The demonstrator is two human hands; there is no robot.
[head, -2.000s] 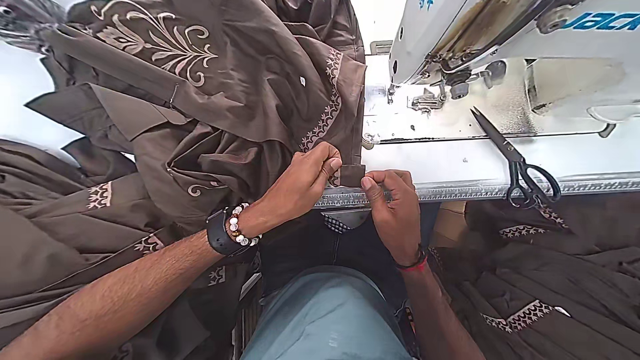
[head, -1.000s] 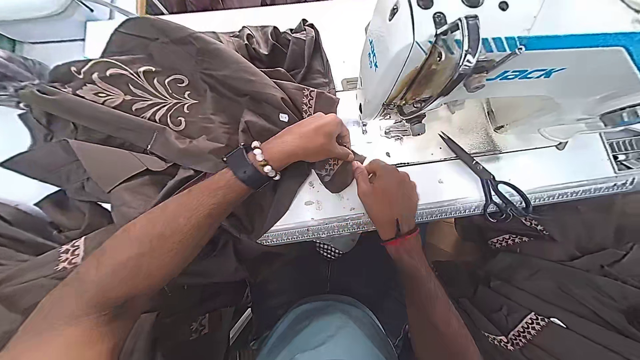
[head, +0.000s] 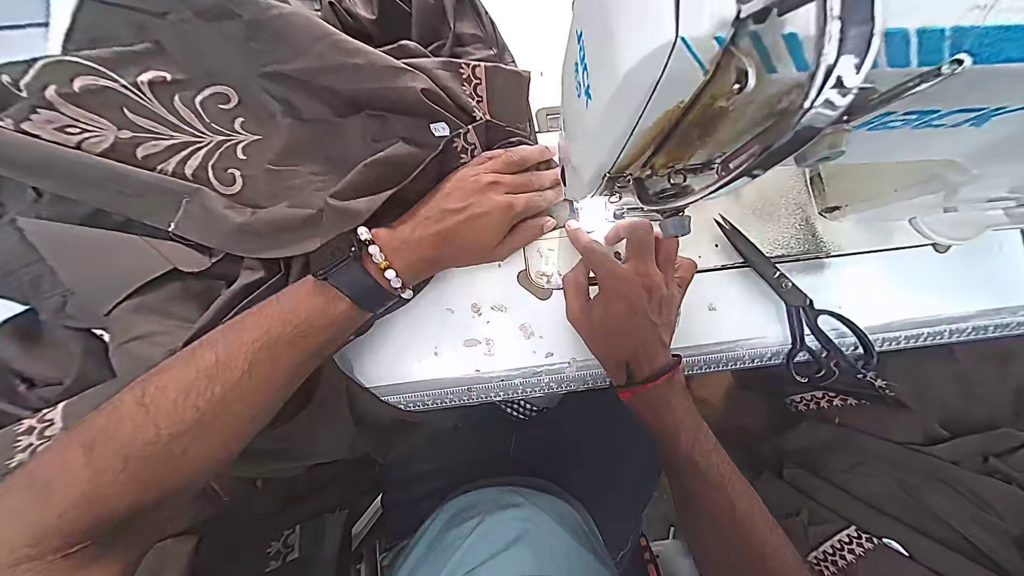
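Note:
My left hand (head: 488, 208) lies palm down on the edge of a dark brown embroidered garment (head: 320, 104), just left of the needle area of a white Jack sewing machine (head: 624, 88). Its fingers are stretched toward the presser foot (head: 620, 210). A small piece of the brown cloth shows between the two hands' fingertips. My right hand (head: 628, 296) is bent in front of the presser foot, its index fingertip by that cloth edge and its other fingers curled near the needle area. Whether the right fingers grip anything is hidden. The garment spreads left from the machine, with pale floral embroidery on top.
Black-handled fabric scissors (head: 792, 296) lie open at the right, handles over the table's front edge. A measuring tape strip (head: 744, 356) runs along that edge. More brown embroidered cloth (head: 904, 456) lies below at the right. Small scraps (head: 488, 344) dot the white tabletop.
Both hands have moved from the table's front edge up to the presser foot, bringing the garment's edge along. The pinch of both hands on the cloth has given way to a flat left hand.

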